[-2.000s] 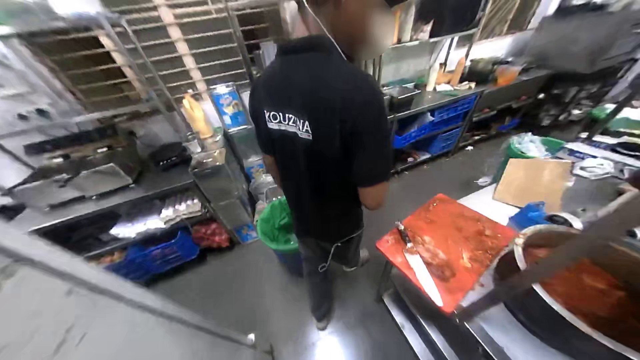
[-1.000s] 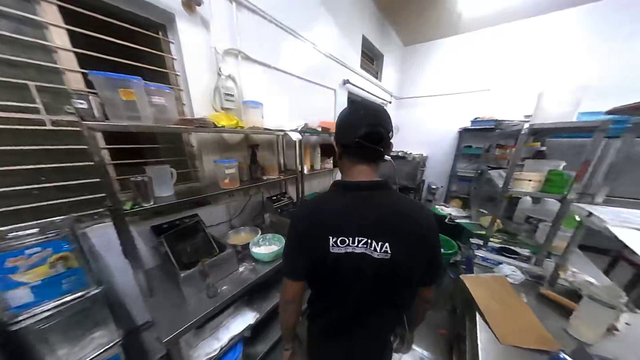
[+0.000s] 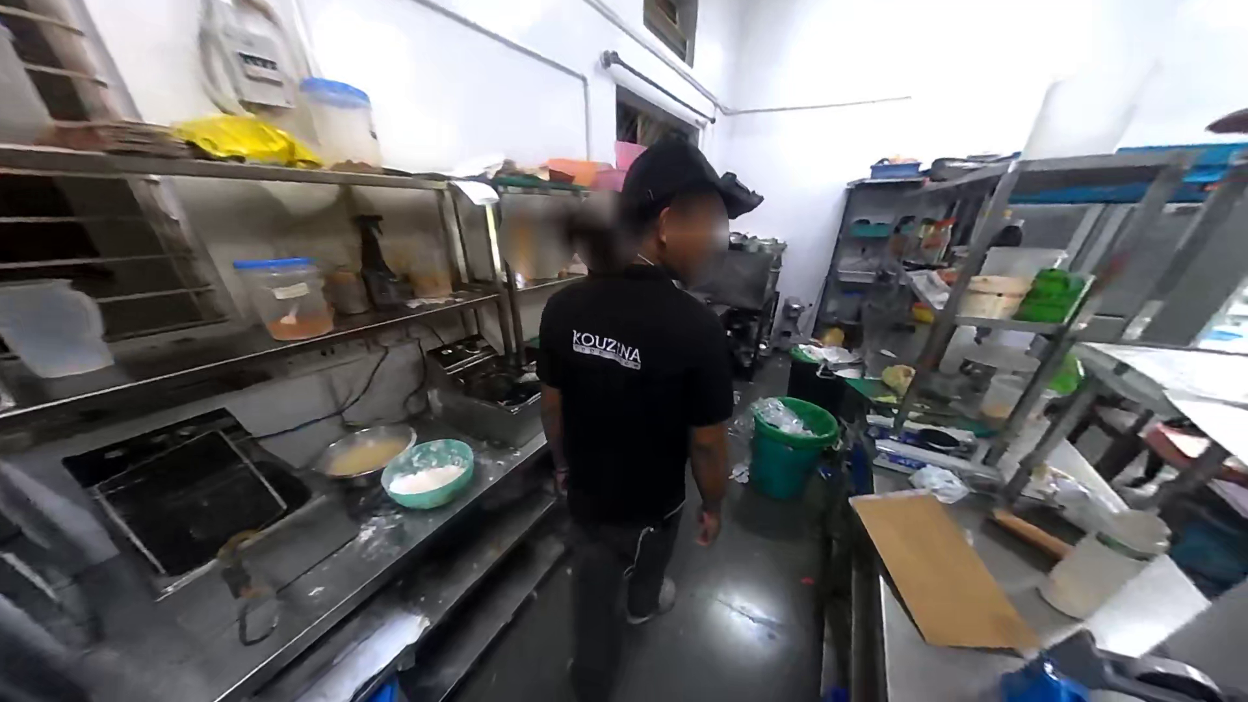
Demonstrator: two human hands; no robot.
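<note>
Neither my left hand nor my right hand shows in the head view. A person in a black shirt and cap [image 3: 634,390] stands in the aisle, back mostly toward me, arms hanging down. On the steel counter at the left are a green bowl of white powder [image 3: 429,475], a metal bowl with pale yellowish contents [image 3: 366,452] and a deep fryer [image 3: 195,497]. To the right, a flat piece of brown cardboard [image 3: 941,570] lies on a worktop beside a translucent plastic jug [image 3: 1102,565].
Wall shelves [image 3: 390,317] hold a blue-lidded container [image 3: 286,300] and a spray bottle [image 3: 375,263]. A green bin [image 3: 790,448] stands on the floor beyond the person. A metal rack [image 3: 1043,322] rises above the right worktop [image 3: 975,673].
The view has swung up and away from the red cutting board and knife seen earliest. The person's head has turned to the right since one second ago.
</note>
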